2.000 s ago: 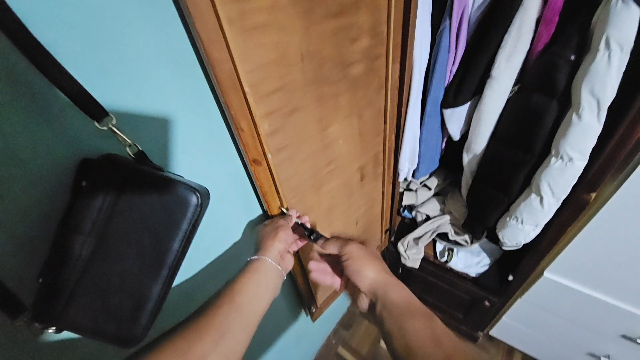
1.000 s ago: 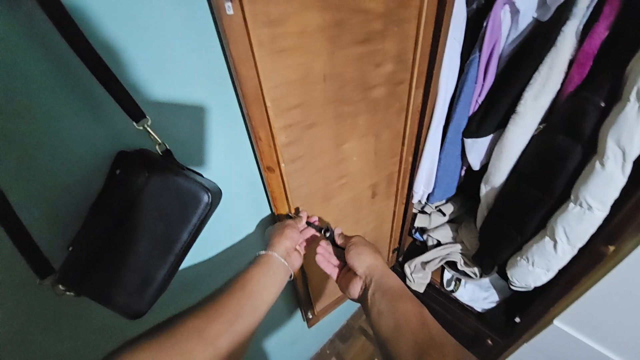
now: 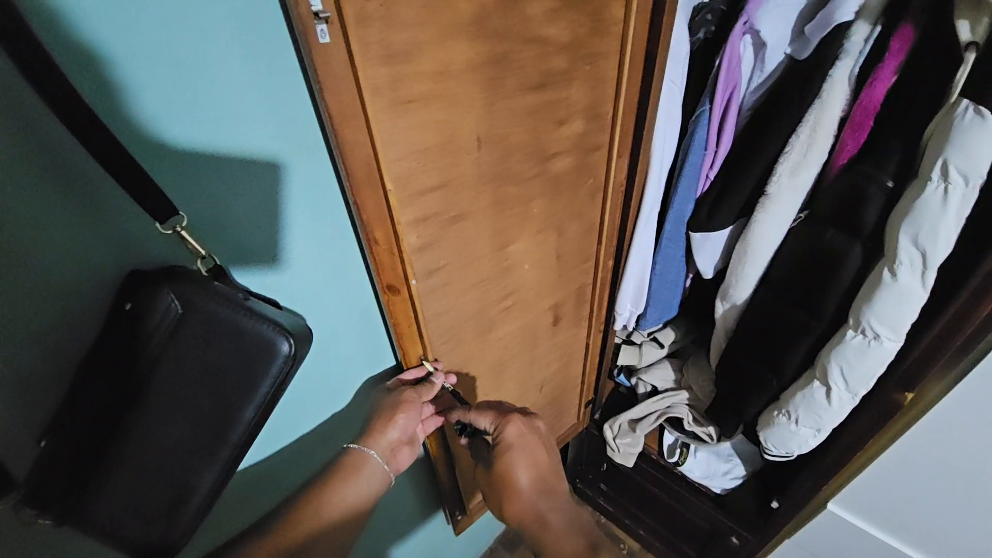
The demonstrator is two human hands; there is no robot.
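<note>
My left hand (image 3: 404,418), with a thin bracelet at the wrist, pinches the slim front part of a dark hand tool (image 3: 456,395) near the lower edge of an open wooden wardrobe door (image 3: 496,201). A small brass-coloured tip pokes out above its fingers, close to the door's frame strip. Around the dark handle end of the same tool is closed my right hand (image 3: 515,457), just right of the left one. The fingers hide much of the tool, so its exact kind is unclear.
A black leather bag (image 3: 170,403) hangs at left before the teal wall (image 3: 325,302). Right of the door, the wardrobe holds hanging clothes, including a white puffer jacket (image 3: 891,310), above crumpled garments (image 3: 659,418). White furniture (image 3: 922,465) stands at lower right.
My right hand, its fingers spread beside the tool one second ago, is now closed around the handle end. The left hand stays near the door's edge.
</note>
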